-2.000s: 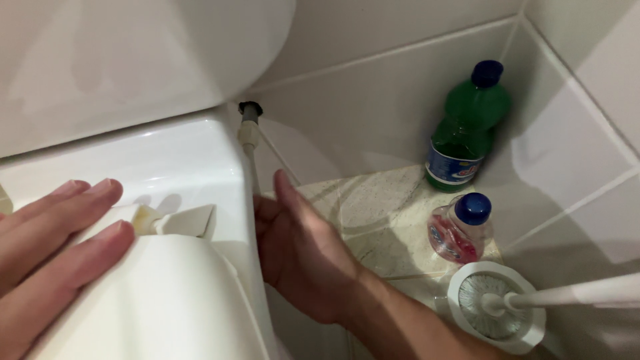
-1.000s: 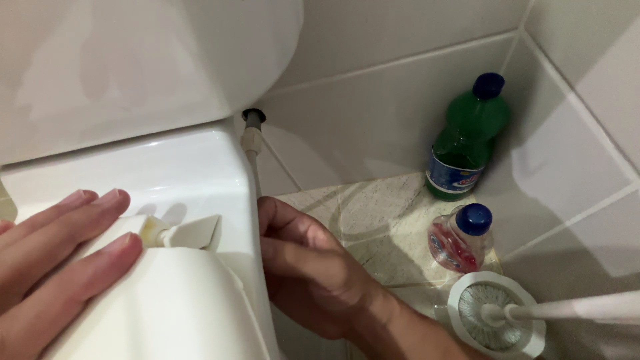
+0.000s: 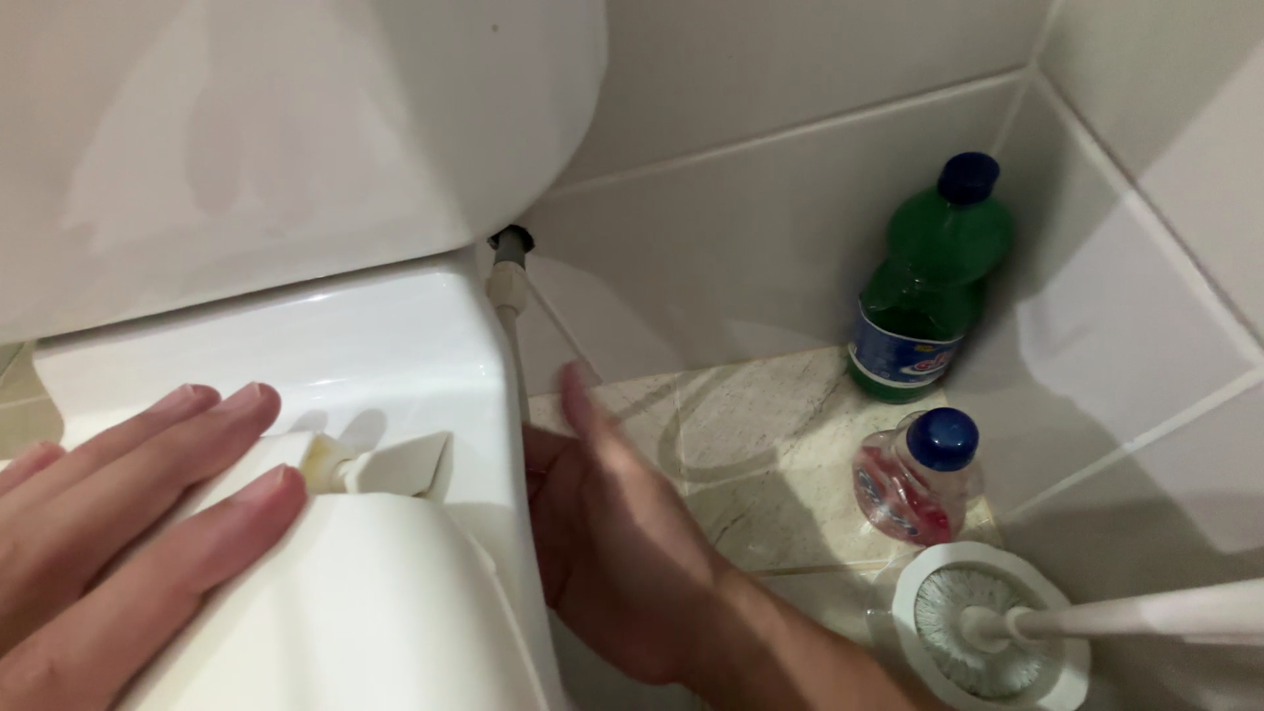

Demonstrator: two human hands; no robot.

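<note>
My left hand lies flat, fingers extended, over the back of a white toilet seat, near its plastic hinge. Beside the right side of the toilet bowl, my right hand reaches down with the thumb raised and blurred; its other fingers are partly hidden behind the ceramic edge, so what they touch cannot be seen. Above that hand, a pale water supply pipe comes from a dark hole in the tiled wall and runs down behind the bowl.
The white cistern fills the upper left. By the wall corner stand a green bottle with a blue cap and a clear bottle with pink liquid. A toilet brush in its holder is at the lower right, its handle pointing right.
My right thumb, raised two seconds ago, was folded toward the other fingers one second ago and is raised again. My left hand stays on the toilet seat.
</note>
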